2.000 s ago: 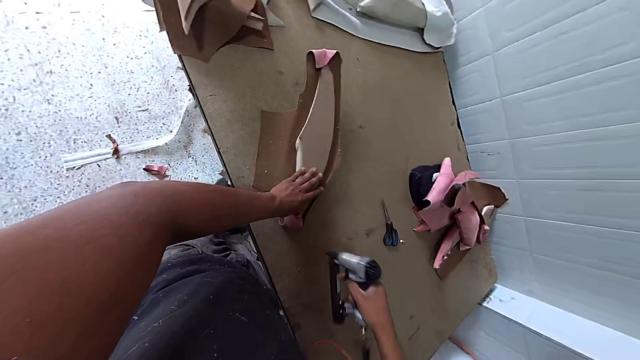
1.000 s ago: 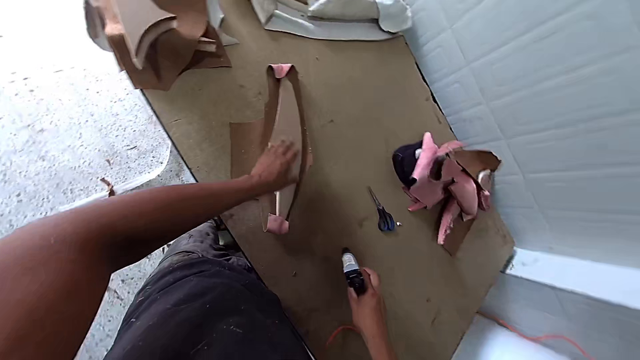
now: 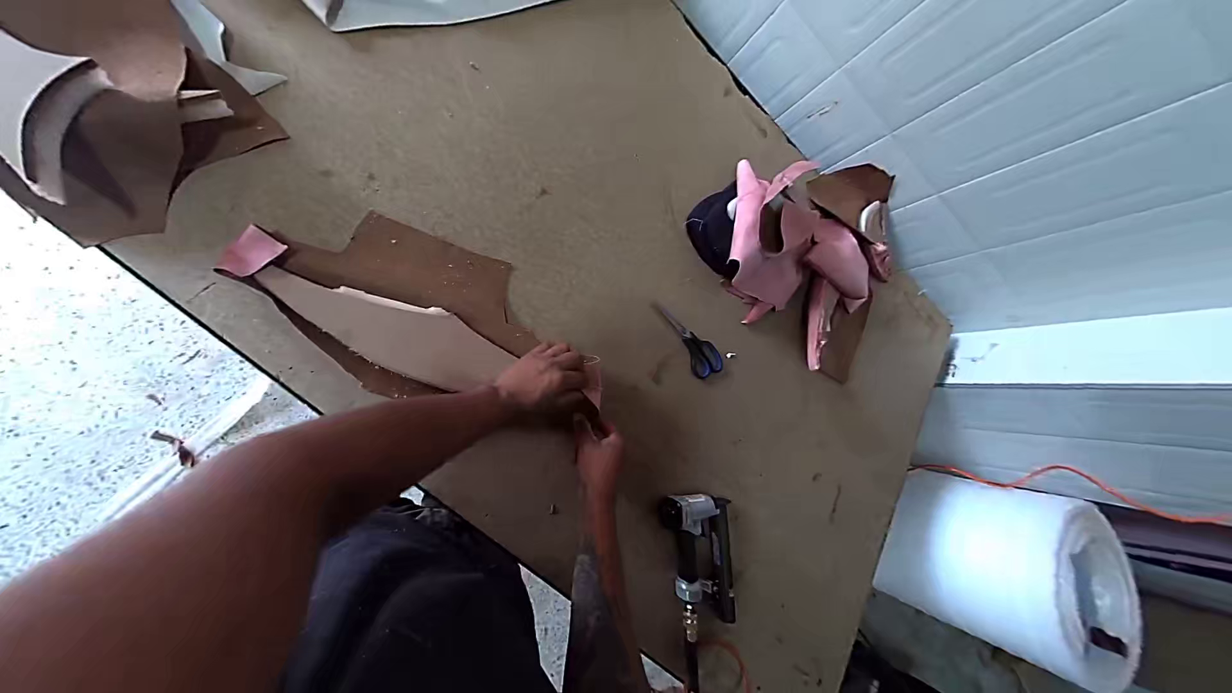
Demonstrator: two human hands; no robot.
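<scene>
A long, curved panel (image 3: 385, 332) with a pale face, brown margins and a pink folded end lies diagonally on the brown worktable. My left hand (image 3: 545, 377) presses on its near right end, fingers bent over the edge. Close below it, my right hand (image 3: 599, 452) pinches the brown and pink material at that same end; its fingertips are partly hidden. A pneumatic staple gun (image 3: 695, 549) with a hose lies on the table to the right of my right forearm. Scissors (image 3: 690, 342) with black and blue handles rest farther up, right of both hands.
Pink and brown scraps (image 3: 808, 250) are heaped beside a dark cap (image 3: 710, 229) near the quilted wall covering. Brown cut pieces (image 3: 115, 135) overhang the left edge. A pale padded piece (image 3: 414, 12) lies at the far edge. A white roll (image 3: 1001, 568) and orange hose (image 3: 1059, 470) are at the right.
The staple gun, in my right hand before, now lies on the table. Both hands have come together at the panel's near end, and the panel has turned to a slant. The view has shifted.
</scene>
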